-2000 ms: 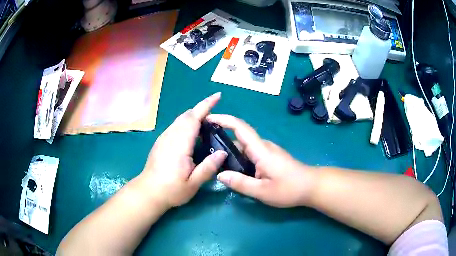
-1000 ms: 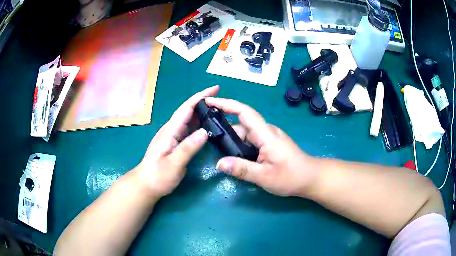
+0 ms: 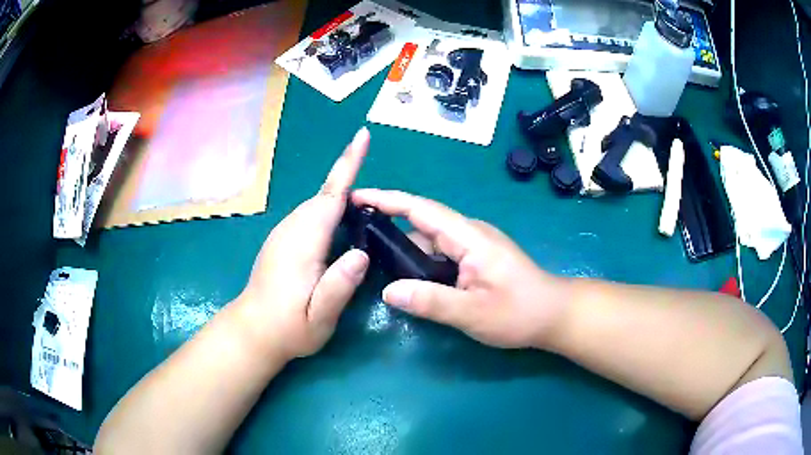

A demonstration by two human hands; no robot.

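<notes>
A black phone holder clamp point(image 3: 402, 249) is held between both bare hands over the green bench top, slanting from upper left to lower right. My left hand point(image 3: 307, 267) is at its upper left end, with the thumb against its near side and the index finger stretched upward. My right hand point(image 3: 476, 275) grips its right end, with the thumb below and the fingers over the top. The fingers hide parts of the clamp.
Two blister card packs point(image 3: 447, 80) lie at the back. Loose mount parts point(image 3: 562, 108) rest on a pale pad beside a white bottle point(image 3: 659, 71) and a scale point(image 3: 578, 44). A crumpled cloth point(image 3: 752, 200) and cable are right. An orange-brown sheet point(image 3: 271, 133) and more packs point(image 3: 64, 338) are left.
The clamp has turned a little in the hands. The left thumb has shifted down along it, and the left index finger now points more upward.
</notes>
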